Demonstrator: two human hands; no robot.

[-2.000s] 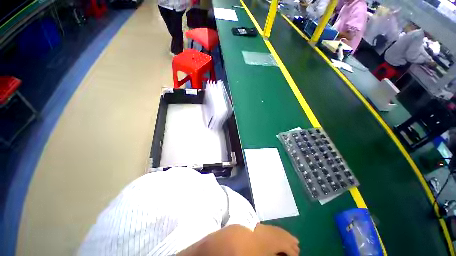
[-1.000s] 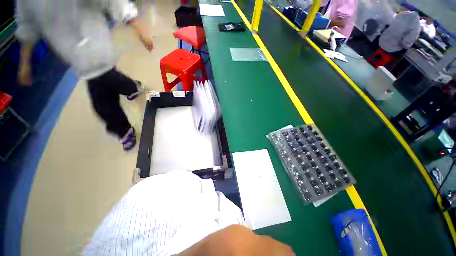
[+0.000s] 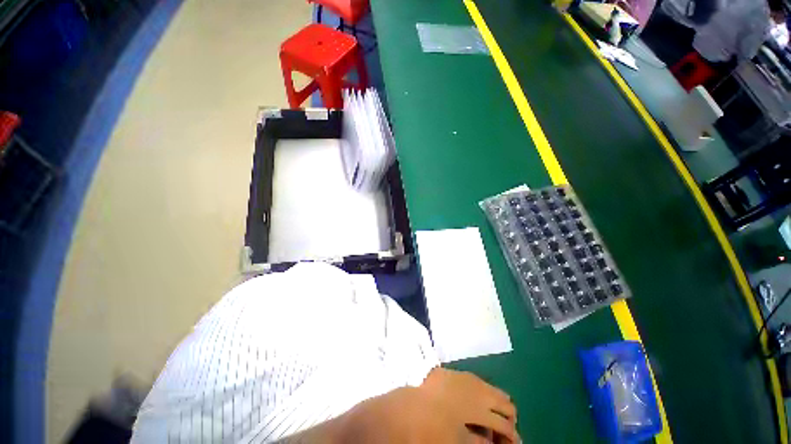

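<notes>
My left hand (image 3: 473, 409) is at the bottom edge in the head view, at the end of a white striped sleeve. Its fingers are curled and partly cut off by the edge, so I cannot tell whether it holds anything. My right hand is not in view. A white sheet (image 3: 464, 295) lies on the green bench just beyond my left hand. To its right is a clear blister tray (image 3: 559, 256) with rows of dark parts, on white paper. A small blue box (image 3: 622, 390) with a clear bag inside is at the lower right.
A black tote (image 3: 260, 195) with a white lining stands left of the bench and holds upright white sleeves (image 3: 366, 139). A red stool (image 3: 321, 54) is behind it. A clear sheet (image 3: 453, 38) lies farther up the bench. A person in pale clothing (image 3: 733, 35) is at the upper right.
The view has tilted down. The person walking past on the left is gone from there; a dark blur shows at the lower left. More of my left hand shows, with fingers curled.
</notes>
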